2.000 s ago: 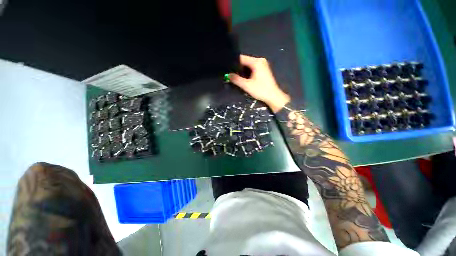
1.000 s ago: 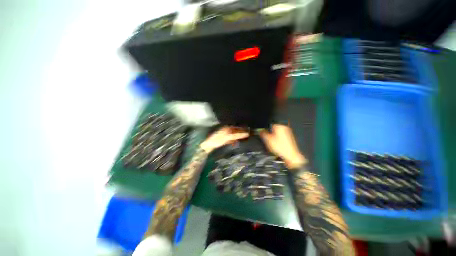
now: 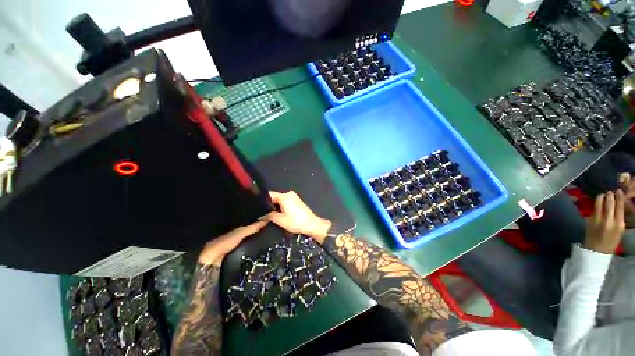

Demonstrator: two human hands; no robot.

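Note:
My right hand (image 3: 296,214) is at the lower right corner of the black machine (image 3: 139,208), its fingertips partly hidden under the box edge. My left hand (image 3: 233,240) reaches in beside it, its fingers also under that edge. I cannot tell what either hand holds. A loose pile of small black modules (image 3: 278,281) with silver and gold ends lies just in front of my hands on the bench. The blue tray (image 3: 362,149) to the right holds neat rows of modules (image 3: 426,195) at its near end.
A second blue tray (image 3: 409,68) with modules stands behind the first. A black monitor (image 3: 299,42) and pale keyboard (image 3: 254,104) are behind the mat (image 3: 306,174). More modules lie at the left (image 3: 115,316) and far right (image 3: 550,118). Another person's hand (image 3: 606,222) is at right.
The view has swung right, bringing the monitor, keyboard and another person into sight. My left hand came in from off the work to beside my right hand at the machine's edge.

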